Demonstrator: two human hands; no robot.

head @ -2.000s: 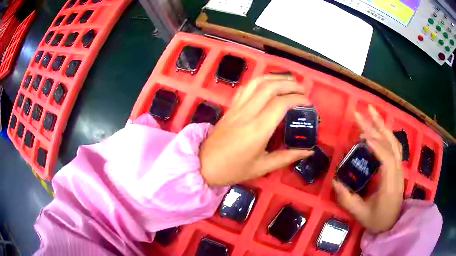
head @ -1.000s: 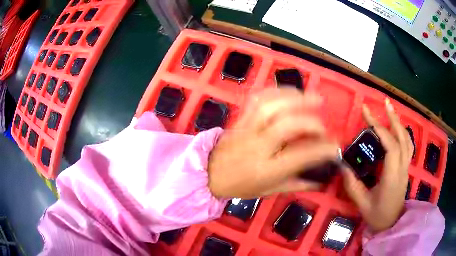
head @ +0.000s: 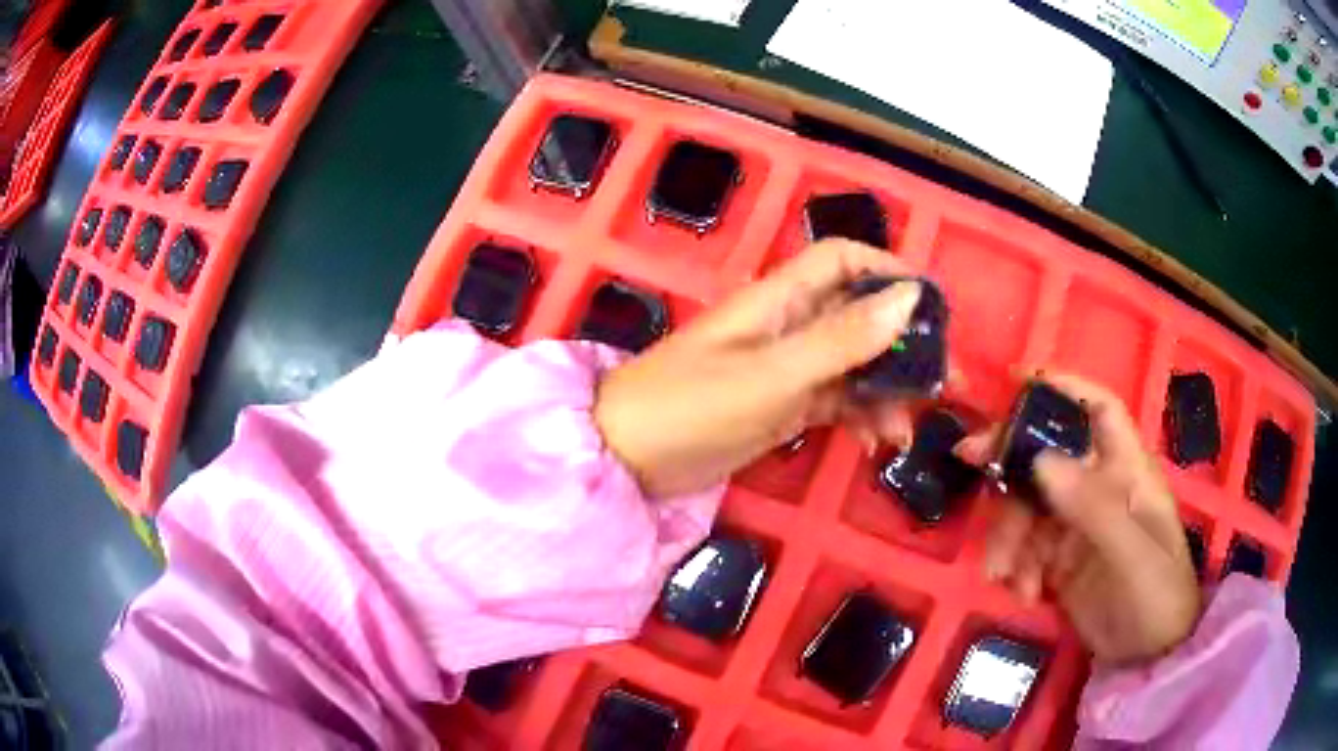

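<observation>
A red foam tray lies under my hands, with black rounded-square smartwatches in its pockets. My left hand holds a smartwatch above the tray, its thumb on the face and a small green mark showing. My right hand holds another smartwatch, screen up with faint lit text, its thumb at the lower edge. A third smartwatch lies tilted in a pocket between my hands. Two pockets in the upper right of the tray are empty.
A second red tray of watches stands at the left on the dark green bench. Behind the main tray are a wood-edged strip, a metal post, white paper, a thin black stick and a white instrument panel.
My left hand has lifted its watch up and away from the blur near the right hand, thumb now on its face. My right hand has closed in, its thumb now over its watch's lower edge.
</observation>
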